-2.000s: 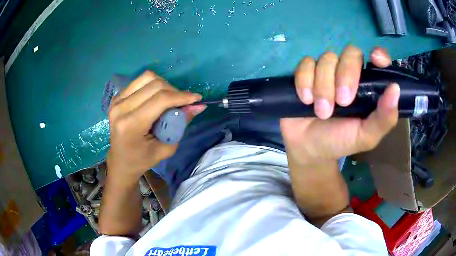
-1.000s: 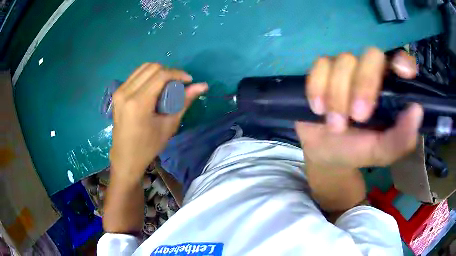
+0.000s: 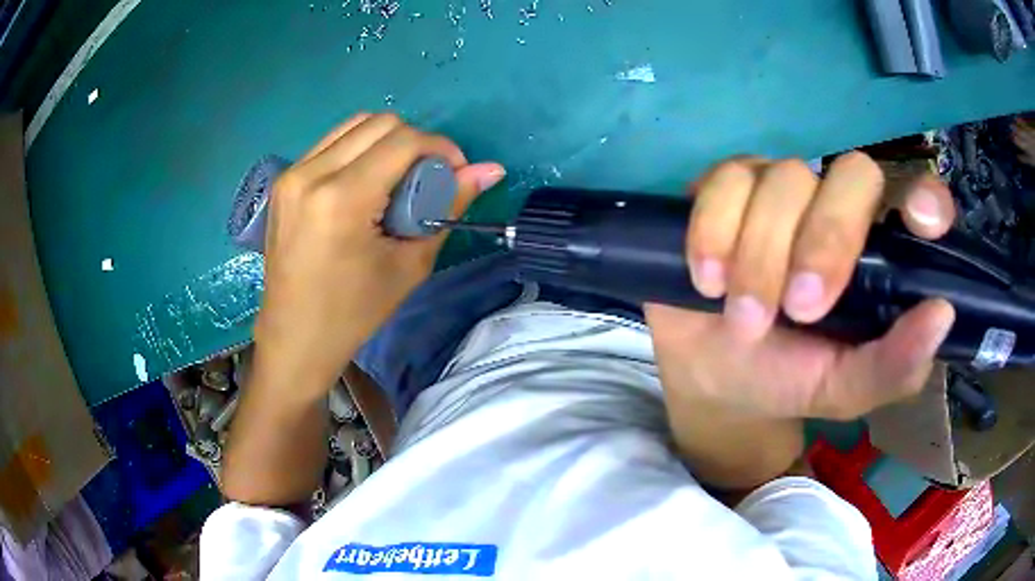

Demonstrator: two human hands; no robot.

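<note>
My left hand (image 3: 346, 210) is closed round a grey housing (image 3: 422, 195). Its rounded handle end shows from the fist and faces the driver; its round grille end (image 3: 257, 202) shows on the far left side of the fist. My right hand (image 3: 794, 267) holds a thick black electric screwdriver (image 3: 613, 241) level, nose to the left. The thin driver bit (image 3: 471, 228) touches the lower part of the handle end. The rest of the housing is hidden in my left hand.
Small screws (image 3: 380, 14) lie scattered on the green bench (image 3: 545, 97). Grey housings (image 3: 905, 40) lie at its far right. A carton of pale housings (image 3: 346, 437) is by my lap, a cardboard carton (image 3: 925, 426) at right, a blue crate (image 3: 142, 471) lower left, a red object (image 3: 868, 505) lower right.
The handle end has turned towards the driver. The bit was at my left fingertips two seconds ago, then apart from the housing, and is now against its end. The driver's rear has dropped.
</note>
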